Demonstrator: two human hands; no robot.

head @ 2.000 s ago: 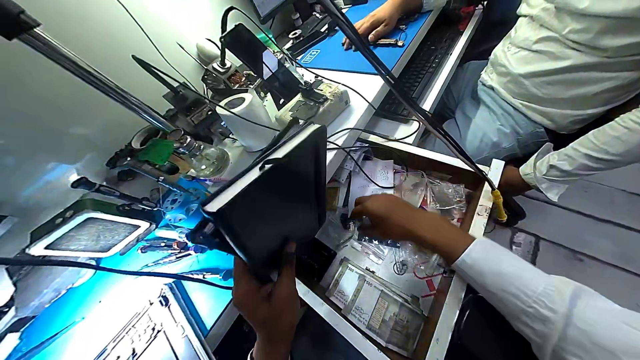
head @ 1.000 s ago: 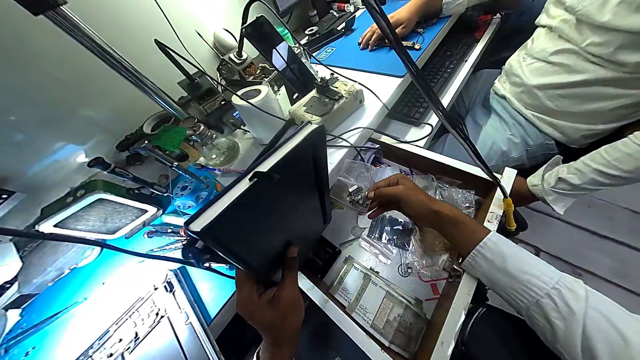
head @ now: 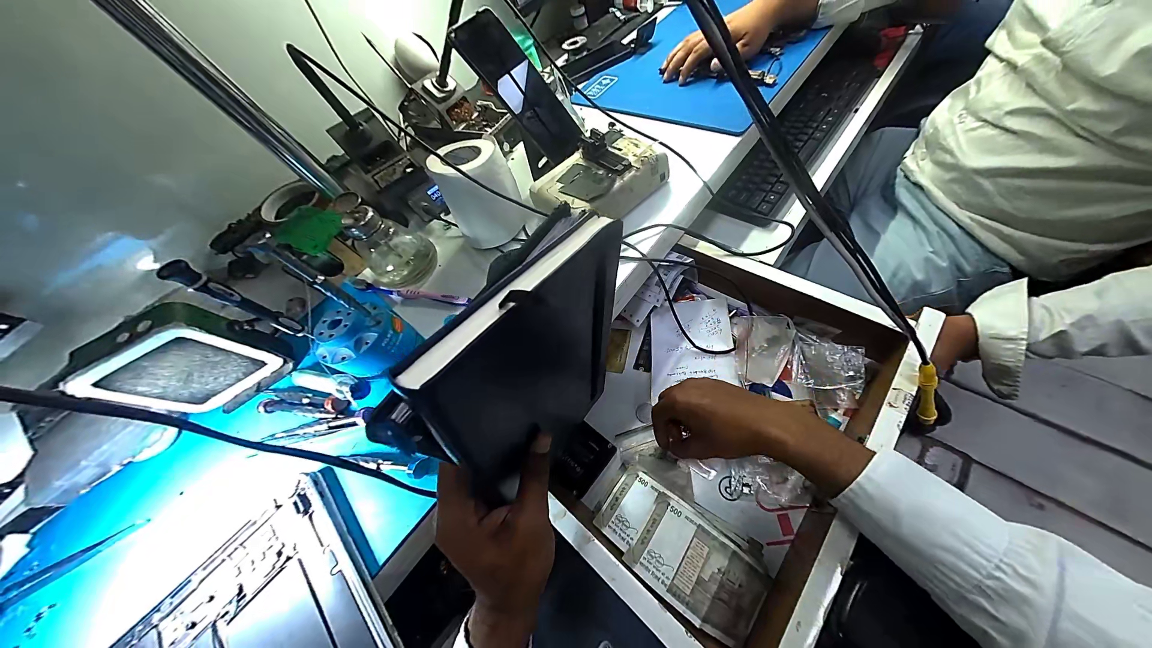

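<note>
My left hand [head: 504,531] grips the lower edge of a black hardcover notebook [head: 526,360], held tilted above the edge of the bench. Inside the open white drawer [head: 828,567], my right hand [head: 711,418] is curled over small clear plastic bags; its fingertips are partly hidden, and whether they hold something cannot be told. Banknotes [head: 688,558] lie in the drawer just below that hand. A sheet of paper with handwriting [head: 693,346] and crumpled plastic bags [head: 828,364] lie beyond it.
An opened laptop chassis [head: 243,576] lies on the lit blue mat at lower left. Behind it are screwdrivers [head: 301,402], a glass bottle [head: 396,252] and a paper roll [head: 481,189]. Black cables [head: 801,180] cross over the drawer. A co-worker [head: 1035,153] sits at right beside a keyboard [head: 796,135].
My right hand has lowered among the bags near the banknotes; one second ago it held up a small clear bag over the drawer. My left hand still holds the notebook.
</note>
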